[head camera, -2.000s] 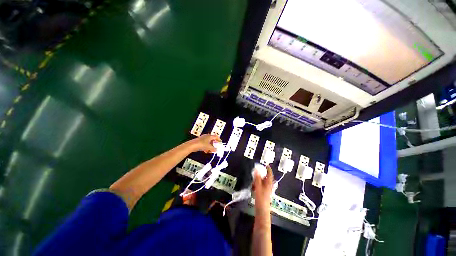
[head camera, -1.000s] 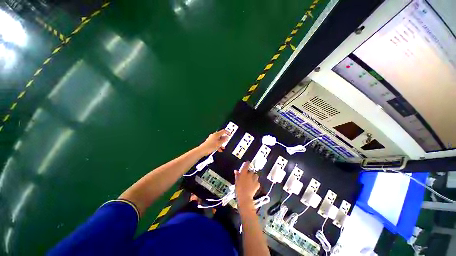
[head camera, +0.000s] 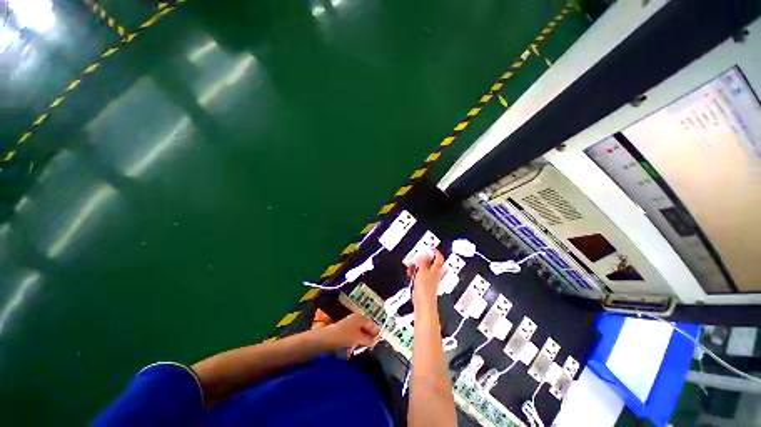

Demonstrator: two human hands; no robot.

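Note:
My right hand (head camera: 427, 279) grips a white power adapter (head camera: 423, 252) at the second outlet strip from the left; its pins are hidden. My left hand (head camera: 357, 331) is at the left test board (head camera: 364, 300), fingers pinched on a thin white output cord (head camera: 357, 350); its tip is hidden. Another adapter sits on the first outlet strip (head camera: 406, 221), its cord bundle (head camera: 360, 268) trailing left with its end loose. More adapters (head camera: 494, 324) sit on the outlet strips to the right, cords running towards the right test board (head camera: 481, 406).
A white adapter with cord (head camera: 464, 247) lies before the beige tester (head camera: 542, 204). The monitor (head camera: 701, 175) is above it. A blue tray (head camera: 615, 379) and white sheet (head camera: 588, 400) are at the right. Yellow-black tape (head camera: 434, 154) crosses the green floor behind the bench.
My left hand has left the first outlet strip and moved down to the left test board. My right hand has moved up to the second outlet strip, where an adapter now is. The view has shifted slightly.

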